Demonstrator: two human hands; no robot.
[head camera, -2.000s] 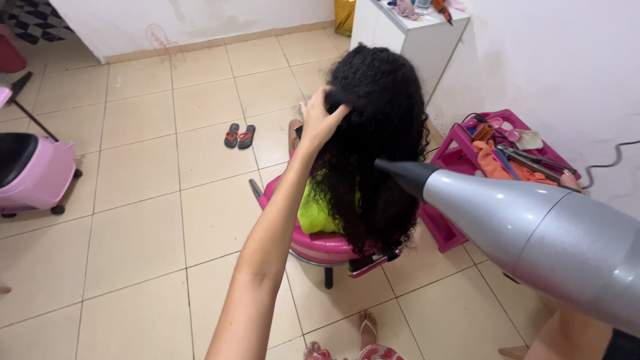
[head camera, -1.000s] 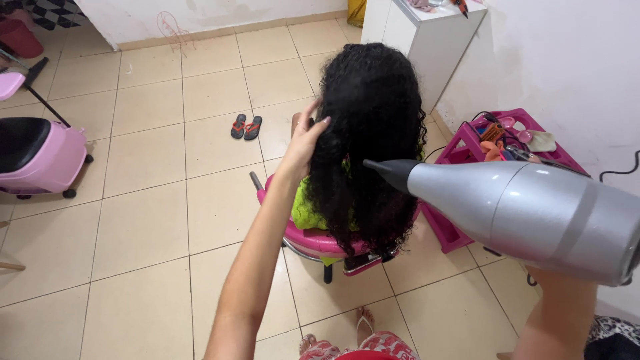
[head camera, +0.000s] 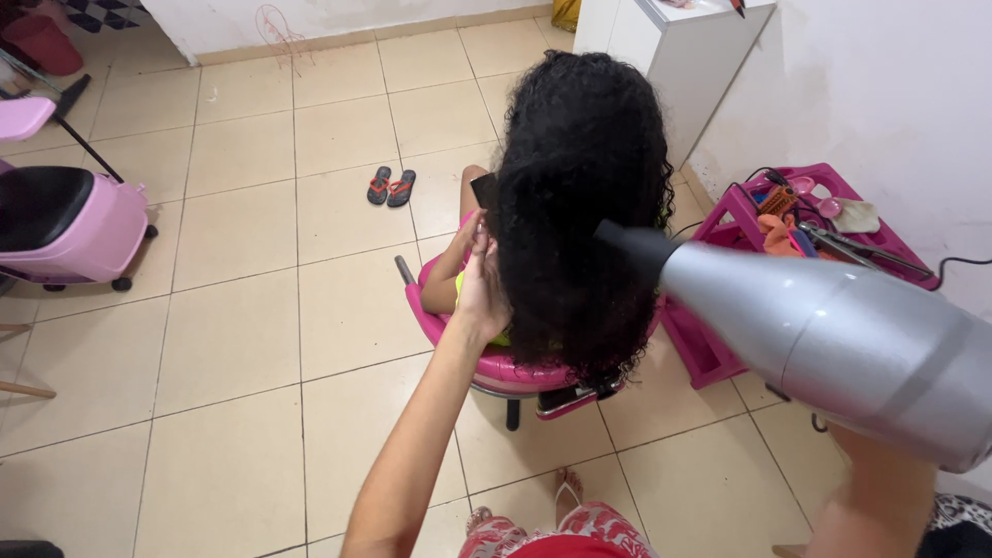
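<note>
A person with long, curly black hair sits with their back to me in a pink salon chair. My left hand touches the left side of the hair, low down; its fingers are partly hidden, so I cannot tell whether they hold a lock. A silver hair dryer with a black nozzle points left at the middle of the hair. My right hand is under the dryer's body at the right, its fingers mostly hidden behind it. Beside the seated person's arm a dark phone shows.
A magenta trolley at the right bears a flat iron, a brush, an orange cloth and cords. A white cabinet stands behind it. Flip-flops lie on the tiled floor. A pink wheeled stool is at the left.
My left hand has moved down along the left side of the hair from near the top of the head. The dryer still points at the hair. A phone now shows beside the seated person.
</note>
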